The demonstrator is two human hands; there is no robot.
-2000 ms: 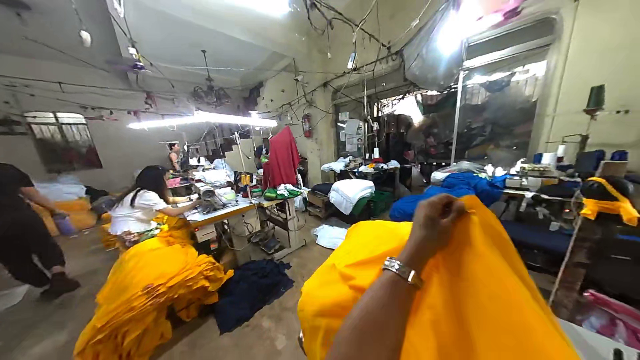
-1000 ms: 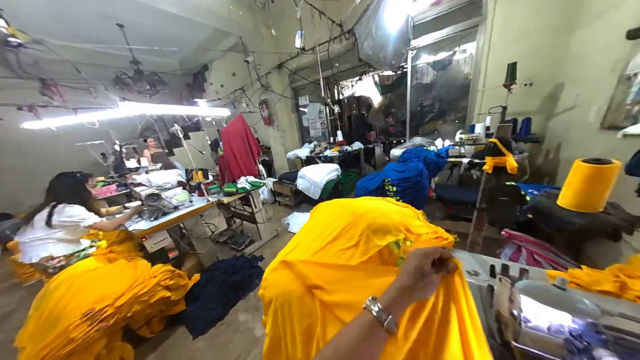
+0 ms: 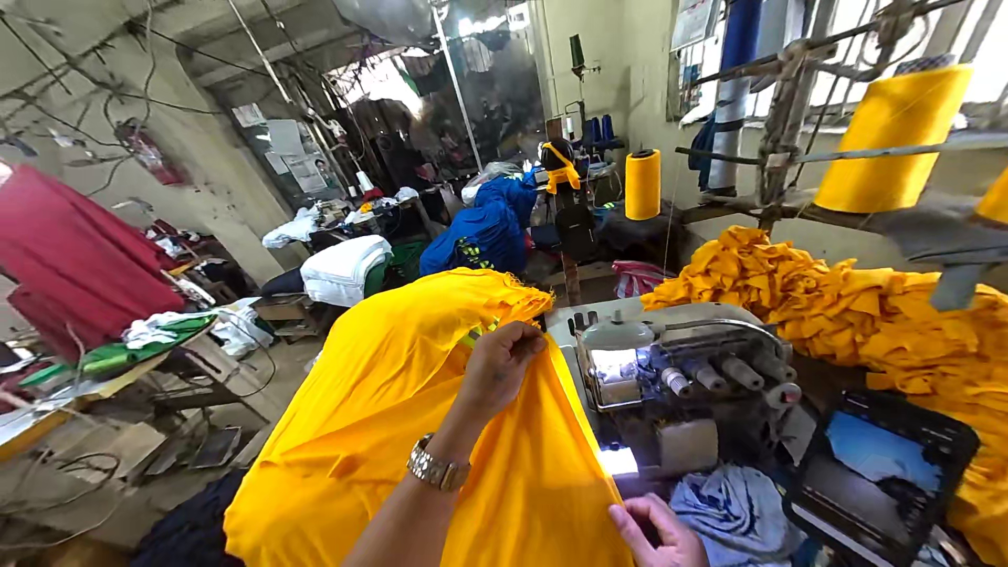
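My left hand (image 3: pixel 504 366), with a metal-band wristwatch (image 3: pixel 438 465) on its wrist, pinches the upper edge of a yellow fabric piece (image 3: pixel 535 472). That piece hangs in front of a large heap of yellow fabric (image 3: pixel 354 370). Lower down, my right hand (image 3: pixel 660 531) has its thumb and a finger at the right edge of the same piece. Just right of the fabric stands an overlock sewing machine (image 3: pixel 677 354) with its lamp lit. A crumpled grey-blue cloth (image 3: pixel 736 512) lies below the machine.
Crumpled yellow fabric (image 3: pixel 874 323) is heaped behind and right of the machine. A screen device (image 3: pixel 878 472) leans at the lower right. Yellow thread cones (image 3: pixel 643 185) stand beyond. Farther off are blue bundles (image 3: pixel 488 228), white folded cloth (image 3: pixel 346 268) and red fabric (image 3: pixel 79 252).
The view has swung right, bringing the sewing machine and yellow pile fully in. My right hand has come into view at the fabric's edge. My left hand still grips the yellow fabric.
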